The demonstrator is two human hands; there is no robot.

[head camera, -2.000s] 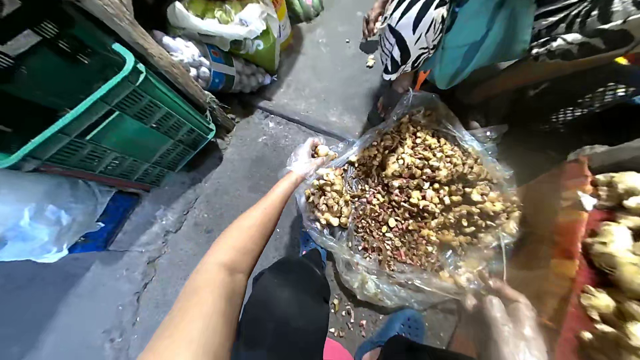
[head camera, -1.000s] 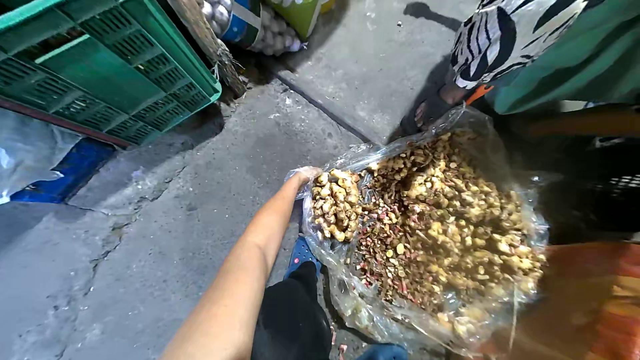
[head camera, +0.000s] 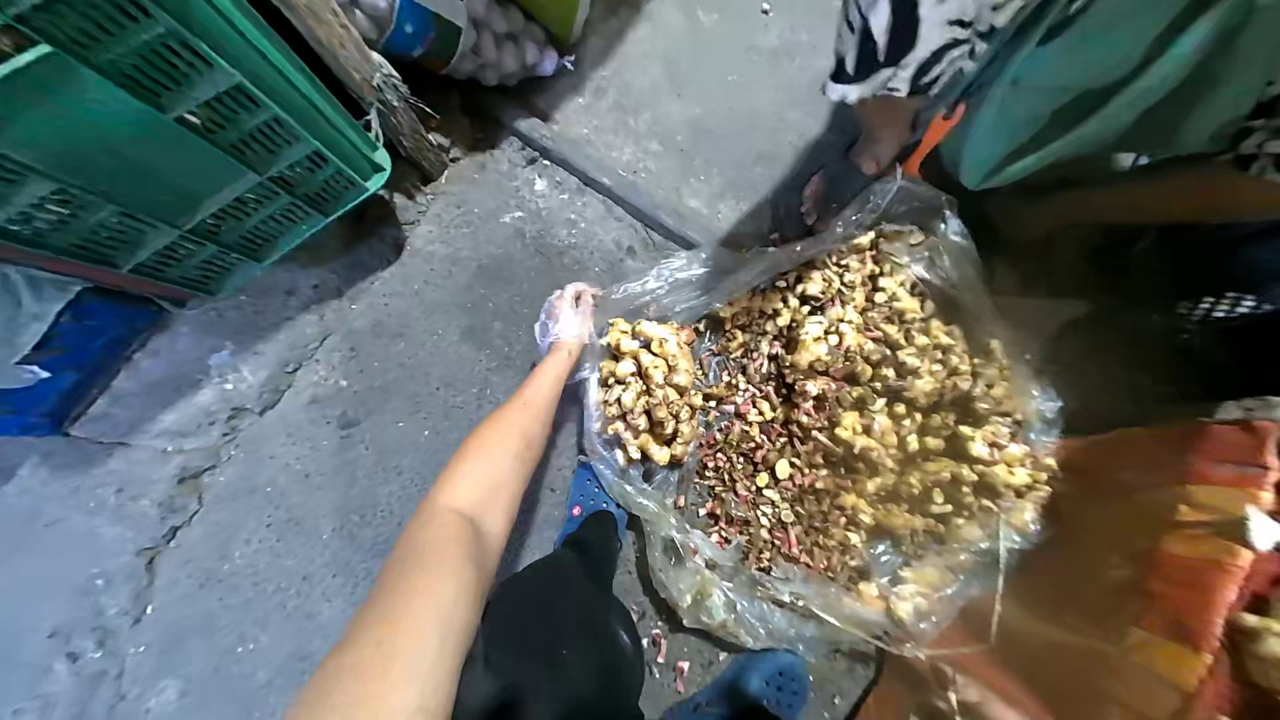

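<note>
My left hand (head camera: pixel 568 318) grips the upper left edge of a clear plastic sheet or bag (head camera: pixel 690 590), with thin plastic bunched about the fingers. Just right of that hand lies a compact pile of pale ginger roots (head camera: pixel 650 390) on the plastic. A larger heap of ginger pieces (head camera: pixel 900 420) fills the right side, and small reddish-brown scraps (head camera: pixel 750 450) lie between the two. I cannot make out my right hand; the bottom edge below the plastic is blurred.
Green plastic crates (head camera: pixel 200 130) and a wooden post (head camera: pixel 360 80) stand upper left, near a net sack of pale bulbs (head camera: pixel 495 45). Another person's foot (head camera: pixel 815 195) is close to the plastic's top edge. An orange cloth (head camera: pixel 1200 560) lies right. My blue clogs (head camera: pixel 765 680) are below.
The left pile of ginger looks larger and more compact than two seconds ago. My right hand, seen at the plastic's lower right edge then, can no longer be made out. The view has shifted.
</note>
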